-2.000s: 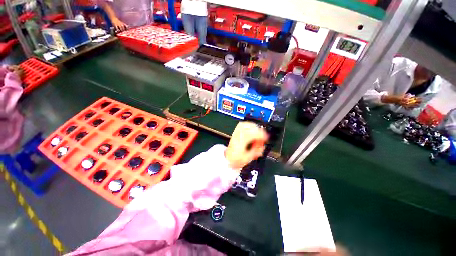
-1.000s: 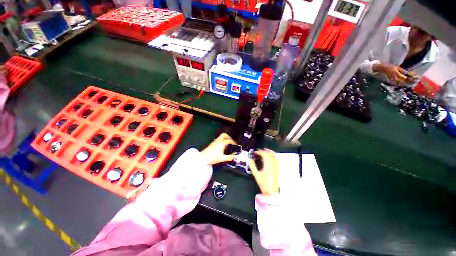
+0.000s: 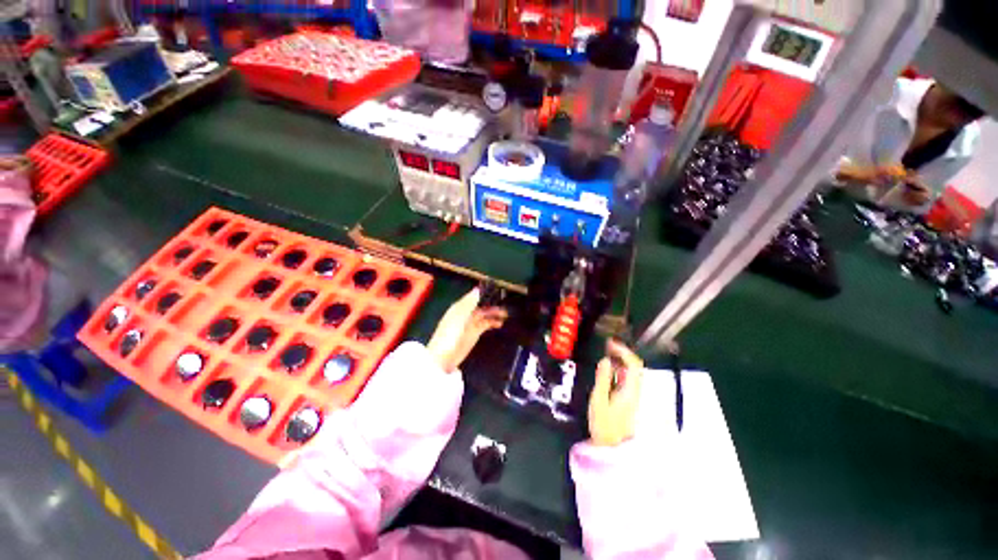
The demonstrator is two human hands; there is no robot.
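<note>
The black toggle clamp fixture point(image 3: 585, 273) stands before me. Its red ribbed clamp handle point(image 3: 565, 328) is lowered towards me above the silver-white nest point(image 3: 544, 378), which has a dark centre. My left hand point(image 3: 462, 330) is left of the fixture, with a small dark thing at its fingertips; whether it grips this is unclear. My right hand point(image 3: 615, 396) is right of the nest, fingers curled, with a dark spot between them that I cannot make out. A small dark round watch unit point(image 3: 488, 464) with a white piece lies on the bench edge.
An orange-red compartment tray point(image 3: 164, 352) with round watches is at the left. A white paper sheet point(image 3: 706, 470) with a pen point(image 3: 679, 399) is at the right. Behind are a power supply point(image 3: 430, 188), a blue control box point(image 3: 536, 208) and a slanting metal post point(image 3: 766, 186).
The clamp handle has gone from upright to lowered. My hands have moved apart, away from the nest. The small unit on the bench now looks dark, with its lit face no longer showing.
</note>
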